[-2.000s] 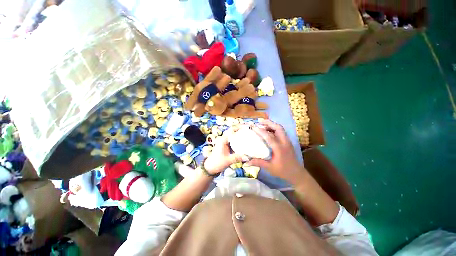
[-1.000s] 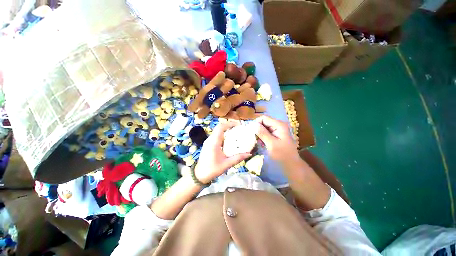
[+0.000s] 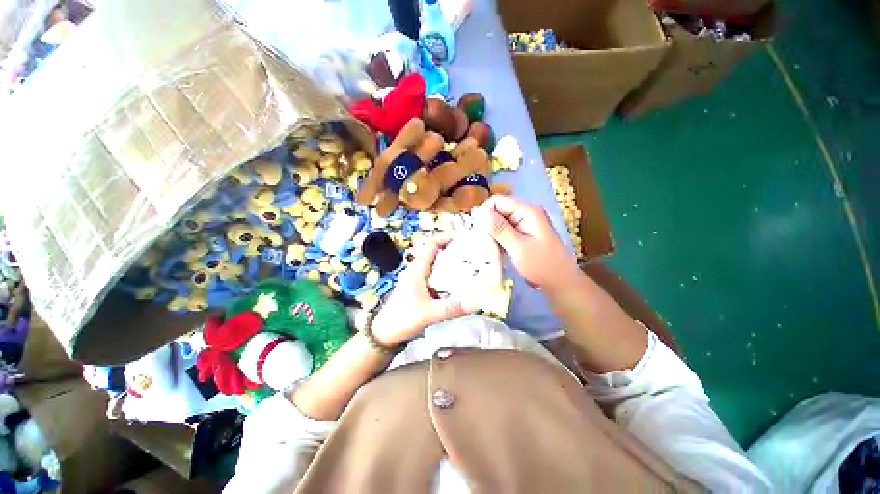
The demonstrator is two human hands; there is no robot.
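Note:
A white plush part (image 3: 467, 266) is held in front of my chest, over the near right part of the table. My left hand (image 3: 415, 297) is around its left and lower side. My right hand (image 3: 522, 235) pinches its upper right edge between thumb and fingers. Small dark marks show on its pale surface. Whether a thread is at my right fingertips is too small to tell. A pale yellow plush piece (image 3: 504, 297) shows just below the white part.
A tipped carton (image 3: 145, 125) spills small blue-and-yellow plush toys (image 3: 253, 234) on the table (image 3: 487, 82). Brown bears (image 3: 415, 174) and a red plush piece (image 3: 394, 104) lie behind. A green wreath plush (image 3: 323, 328) is at left. Open cartons (image 3: 579, 82) stand on the floor at right.
My right hand has shifted from gripping the white part's right side to pinching its upper edge. The part now sits more upright. The view has moved slightly.

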